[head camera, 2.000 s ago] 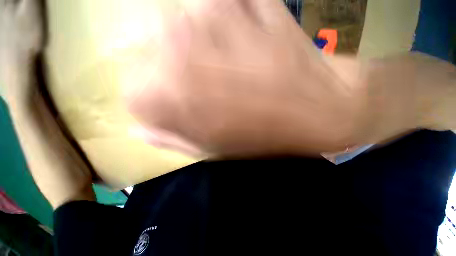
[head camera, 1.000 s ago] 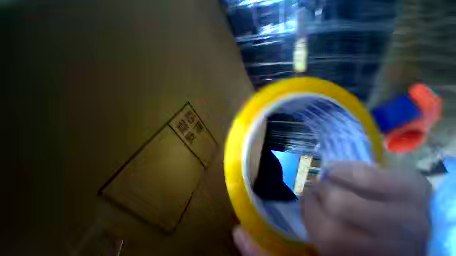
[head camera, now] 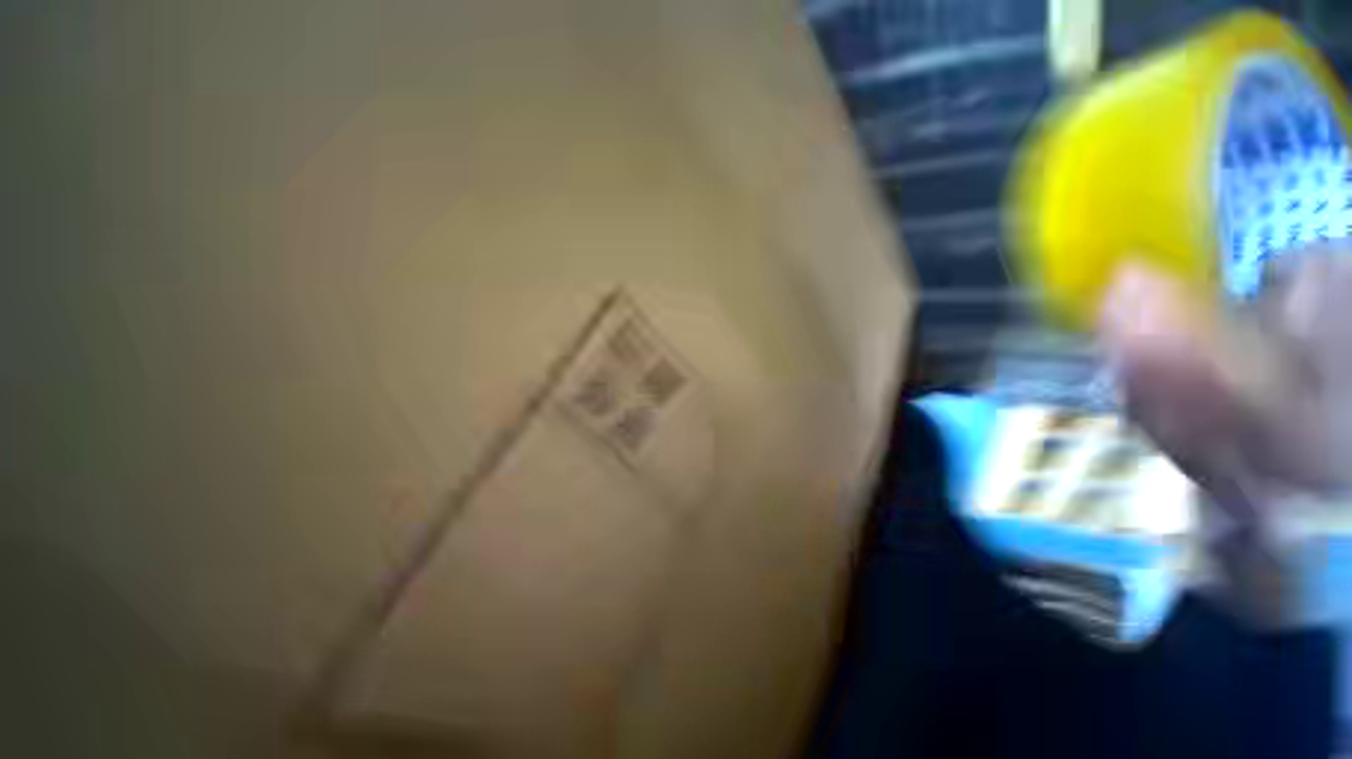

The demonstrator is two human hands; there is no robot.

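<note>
A brown cardboard carton (head camera: 445, 223) fills the left and middle of the view, very close, with a printed outline and dark characters on its face. The yellow packing tape roll (head camera: 1127, 171) is at the upper right, its white and blue printed core turned to the right. My right hand (head camera: 1246, 400) is blurred at the right edge, with fingers on the lower part of the roll, holding it. My left hand is not in view.
A dark surface under shiny stretch film (head camera: 979, 178) lies behind the carton and tape. A pale slatted pallet (head camera: 1082, 467) on blue floor shows at lower right, beside my dark clothing (head camera: 949, 653).
My right hand and the tape roll have moved up and right, and the roll has turned side-on. The carton reaches further right. The orange-blue tool is out of view.
</note>
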